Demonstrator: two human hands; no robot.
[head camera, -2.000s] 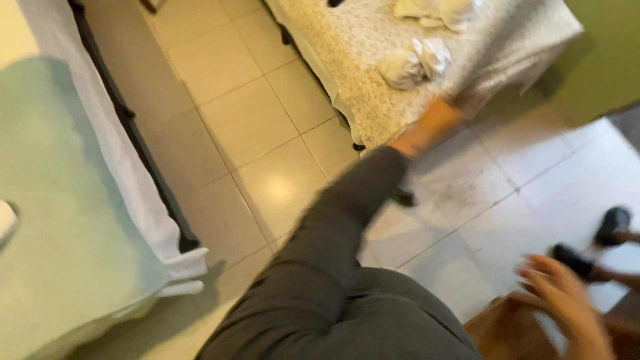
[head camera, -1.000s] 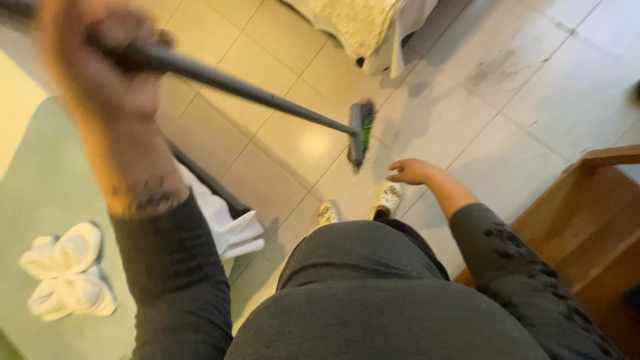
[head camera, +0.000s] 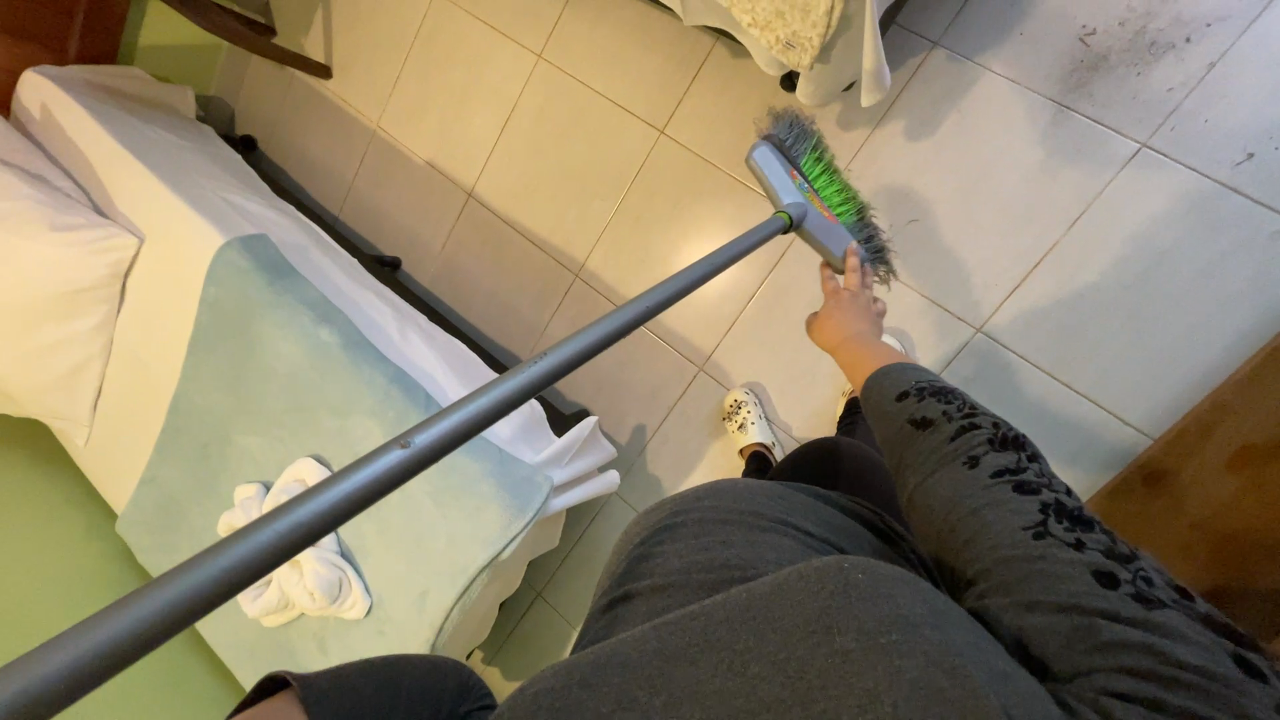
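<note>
A broom with a grey handle (head camera: 450, 425) crosses the head view from the lower left. Its grey head (head camera: 800, 200), with green and grey bristles (head camera: 838, 190), is raised at the upper right. My right hand (head camera: 848, 312) is at the near end of that head, fingertips at its edge and bristles; whether they press on it is hard to tell. Of my left arm only a sleeve and a bit of skin show at the bottom edge; the left hand is out of view. Hair or lint clings to the bristle ends.
On the left is a bed with a green throw (head camera: 400, 520), a folded white towel (head camera: 305, 580) and a pillow (head camera: 50, 290). Another bed's corner (head camera: 800, 40) is at the top. Brown furniture (head camera: 1200, 480) stands at right. Dark debris (head camera: 1110, 60) marks the tiled floor (head camera: 1000, 200).
The broom's head is now at my right hand, which was apart from it one second ago. My left hand, seen then around the handle, has left the view.
</note>
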